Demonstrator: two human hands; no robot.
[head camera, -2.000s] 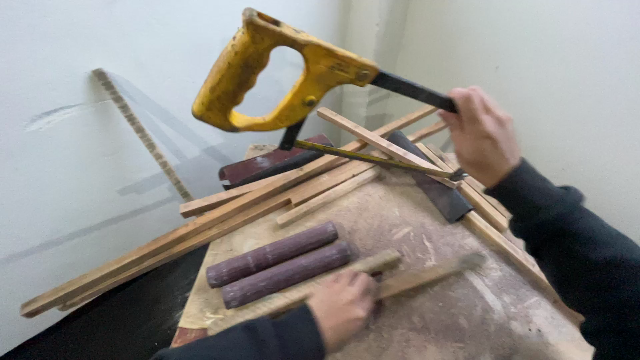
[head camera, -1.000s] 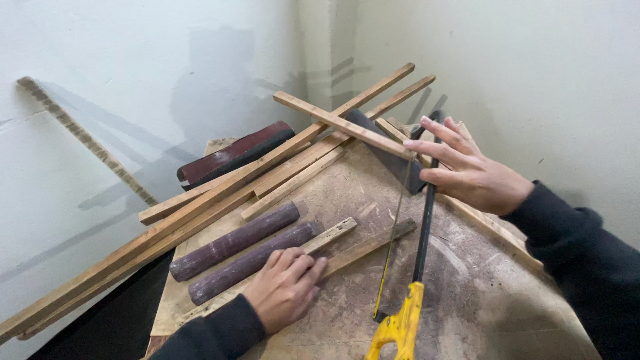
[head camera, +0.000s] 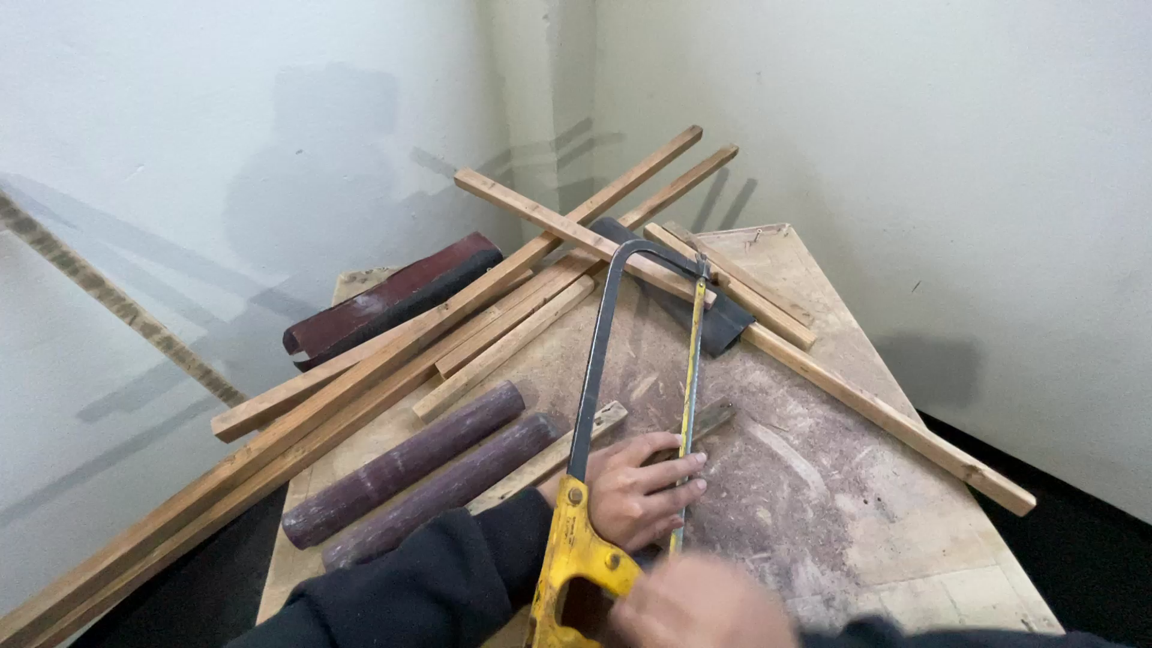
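A hacksaw with a yellow handle (head camera: 576, 540) and a dark metal frame points away from me over the worktable. My left hand (head camera: 643, 490) reaches through its frame, fingers curled over the yellow-edged blade (head camera: 693, 369). Blurred at the bottom, my right hand (head camera: 706, 603) is against the handle's right side; whether its fingers close around it is unclear. A greyish wood strip (head camera: 715, 418) emerges from under my left fingers. Left of that hand lies a pale wood strip (head camera: 576, 450), beside two purple-brown abrasive-paper rolls (head camera: 405, 459).
Long wooden strips (head camera: 378, 360) cross the back and overhang the left edge. Behind them lies a dark red abrasive-covered piece (head camera: 387, 306). A dark sheet (head camera: 720, 324) sits under crossing strips. Another long strip (head camera: 882, 414) runs along the right. Walls (head camera: 810, 117) meet behind the dusty worktable (head camera: 810, 504).
My right hand has left the far end of the hacksaw frame and come down to its handle. My left hand has moved from the pale strip to the blade. The saw, earlier raised, is now lower.
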